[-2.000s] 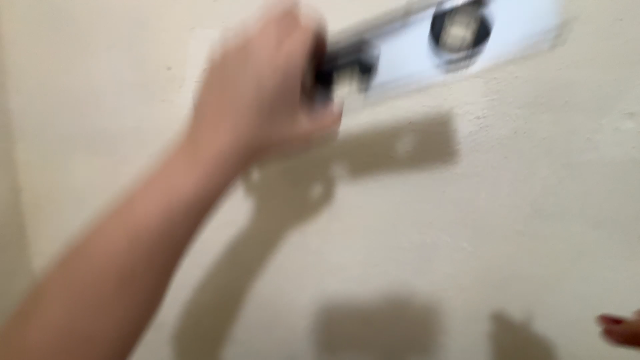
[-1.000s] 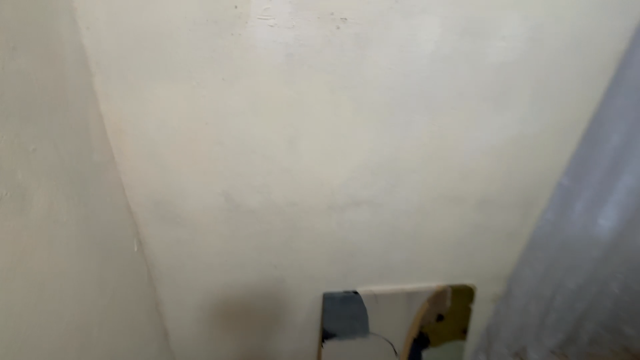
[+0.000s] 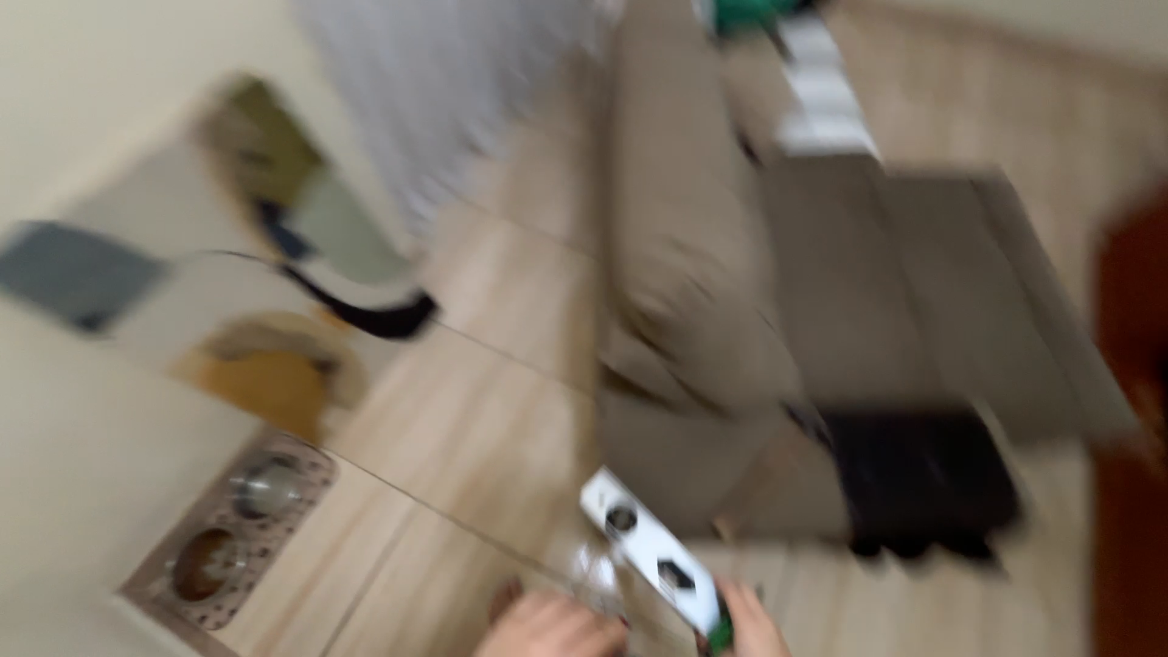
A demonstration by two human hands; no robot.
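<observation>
A white spirit level (image 3: 652, 552) with dark vials slants across the lower middle of the blurred view. My right hand (image 3: 750, 620) is closed around its lower end, beside a green part. Just left of the level is my left hand (image 3: 552, 628), cut off by the bottom edge, its fingers curled and blurred. Whether it holds anything does not show.
Brown fabric-covered furniture (image 3: 693, 301) stands ahead, with a black object (image 3: 922, 474) at its near end. At left an abstract picture panel (image 3: 182, 210) is by the wall, near a mat (image 3: 224, 598) with two bowls. A grey curtain (image 3: 438, 73) hangs behind; reddish-brown furniture (image 3: 1131, 347) is at right.
The view has swung from the wall down to the floor and furniture. Two seconds ago my left hand held the level up by the wall; now the level is in my right hand.
</observation>
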